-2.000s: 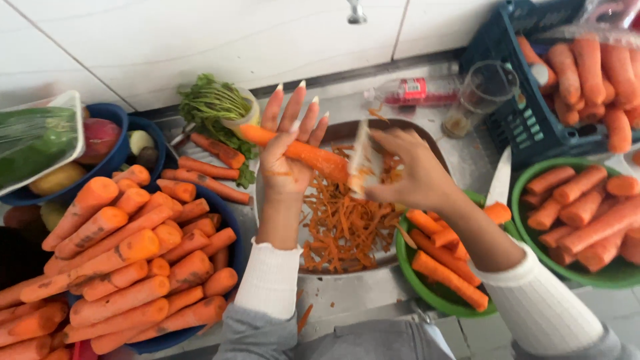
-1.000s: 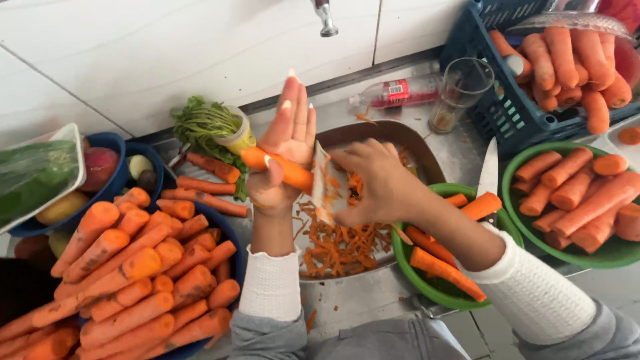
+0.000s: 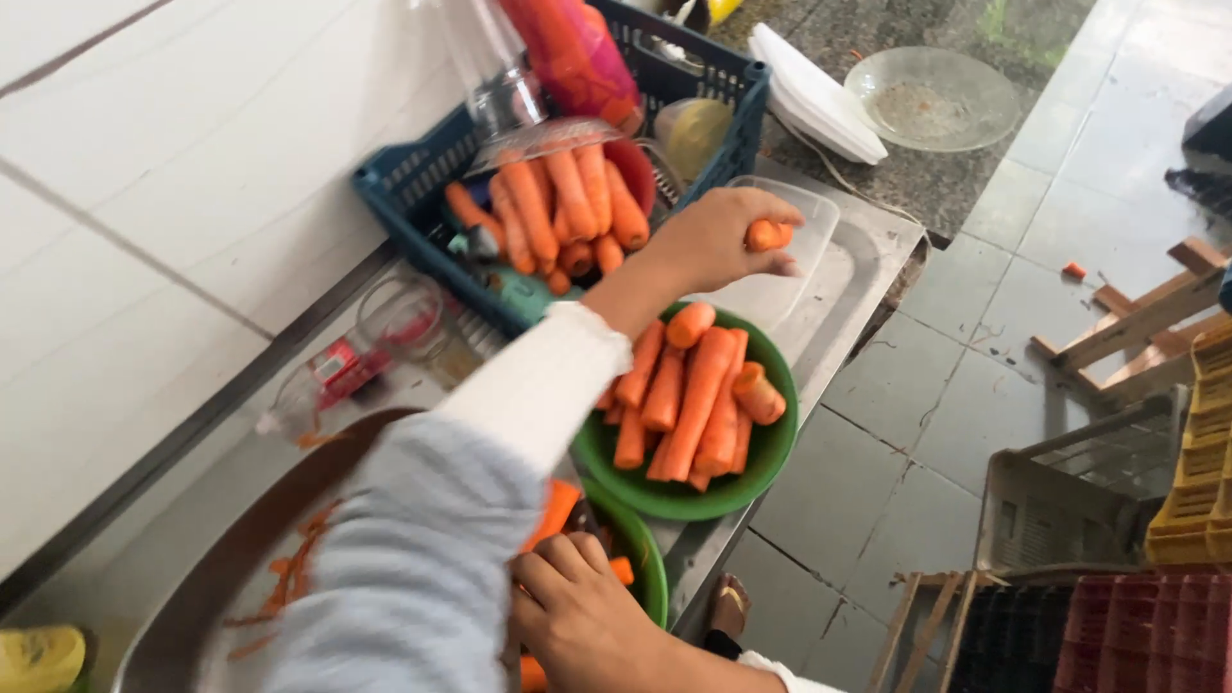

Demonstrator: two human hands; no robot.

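Note:
My left hand (image 3: 731,241) reaches across to the upper right with a short carrot piece (image 3: 768,236) between its fingers, above a clear plastic container (image 3: 813,221). Just below it, a green bowl (image 3: 784,438) holds several carrots (image 3: 707,395). At the bottom, my right hand (image 3: 587,606) is curled over a second green bowl (image 3: 645,549) with orange carrot pieces (image 3: 621,570); what its fingers hold is hidden. Carrot shavings (image 3: 289,568) lie in a metal basin (image 3: 183,626), partly behind my left sleeve.
A blue crate (image 3: 423,202) holds carrots and packaging against the tiled wall. A plastic bottle (image 3: 337,371) and a glass (image 3: 409,318) stand near it. Farther right are a glass plate (image 3: 934,101), white foam trays (image 3: 813,96), and crates (image 3: 1068,481) on the floor.
The view has swung far to the right. My left hand has left the basin and moved right, past my right hand. My right hand has moved from the carrot to the nearer green bowl.

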